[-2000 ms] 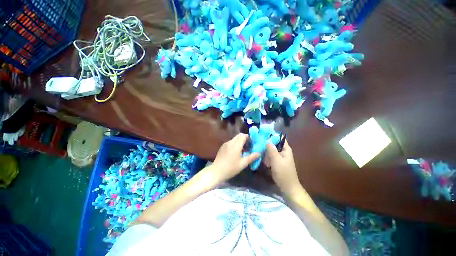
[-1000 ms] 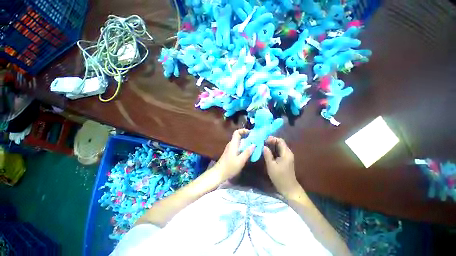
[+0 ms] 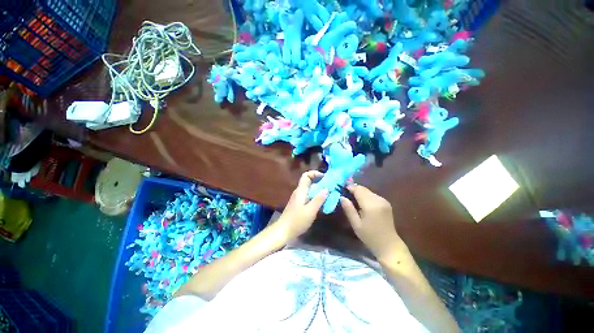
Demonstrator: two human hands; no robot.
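Observation:
A small blue plush toy [image 3: 339,172] is held just above the near edge of the brown table. My left hand [image 3: 303,205] grips its lower left side between thumb and fingers. My right hand [image 3: 368,213] is at the toy's lower right, fingertips together beside a bit of pink. A small dark tip shows by the right fingers; what it is cannot be told. A big heap of blue and pink toys [image 3: 312,91] lies just beyond the hands.
A blue crate [image 3: 124,260] full of toys stands below at left. A coiled pale cable [image 3: 153,62] with white blocks lies at upper left, near a lattice crate [image 3: 84,49]. A cream card [image 3: 484,188] and a separate toy [image 3: 573,237] lie at right.
The toy has turned and tilted in my left hand. My right hand left the toy's side, and its fingertips are now back against it. The dark tool tip seen earlier beside my right fingers shows less.

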